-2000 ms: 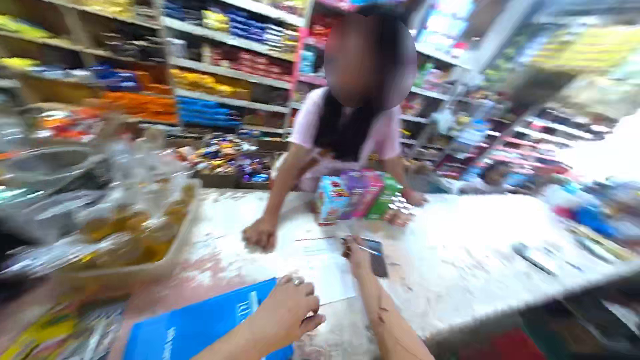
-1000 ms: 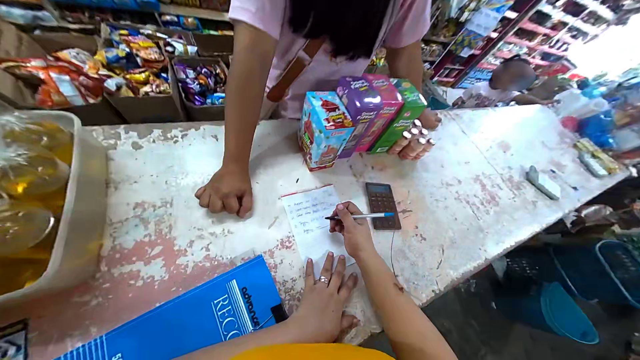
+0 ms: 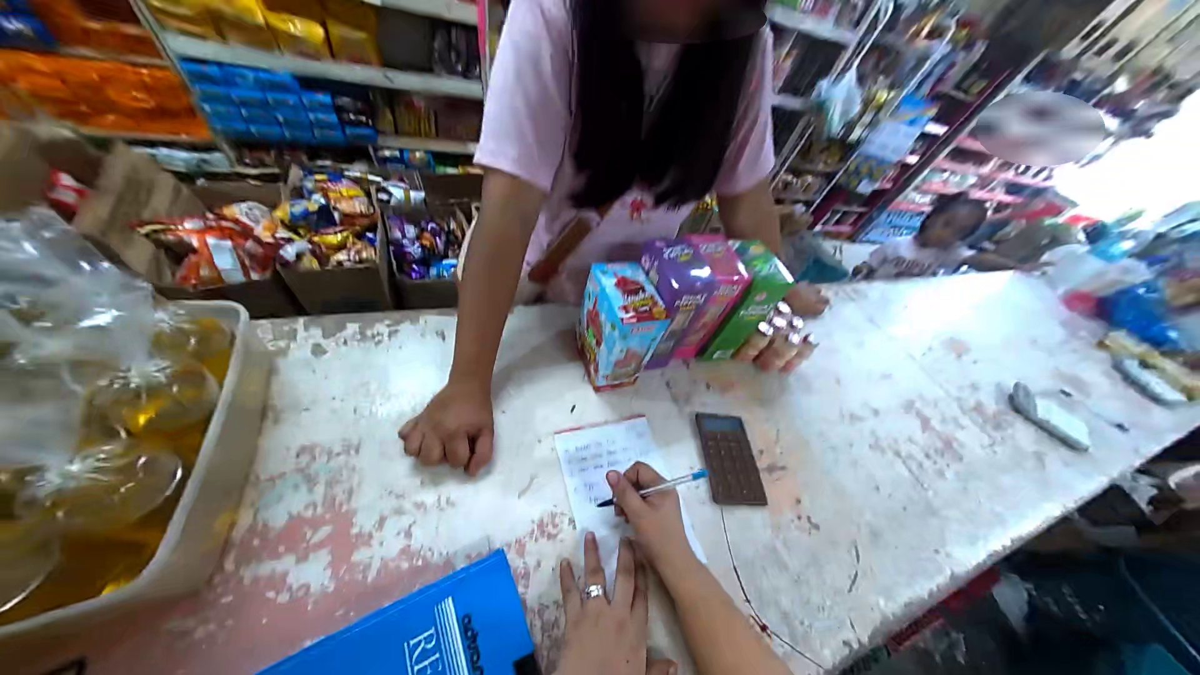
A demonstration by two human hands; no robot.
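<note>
My right hand point(image 3: 649, 514) grips a ballpoint pen point(image 3: 673, 483) with a blue cap end, its tip on a sheet of paper point(image 3: 602, 444) that bears handwriting. Flat on the lower part of that sheet lies my left hand point(image 3: 605, 600), fingers spread, a ring on one finger. Just right of the paper is a dark calculator point(image 3: 730, 459) with a thin cord running down from it. A blue record book point(image 3: 441, 623) lies to the left of my left hand. Beyond the paper stand a light blue box point(image 3: 621, 323), a purple and pink box point(image 3: 689, 295) and a green box point(image 3: 750, 291).
Across the worn white counter point(image 3: 356, 403), a person point(image 3: 534, 103) in a pink shirt leans with a fist on it. A plastic tub point(image 3: 234, 422) of bags with yellow liquid stands left. Snack cartons point(image 3: 333, 286) and shelves are behind. A grey object point(image 3: 1050, 417) lies right; another person sits beyond.
Two seconds ago my left hand was above the blue book's edge; now it lies on the paper. The pen has stayed in my right hand since the last frame. The view has tilted up.
</note>
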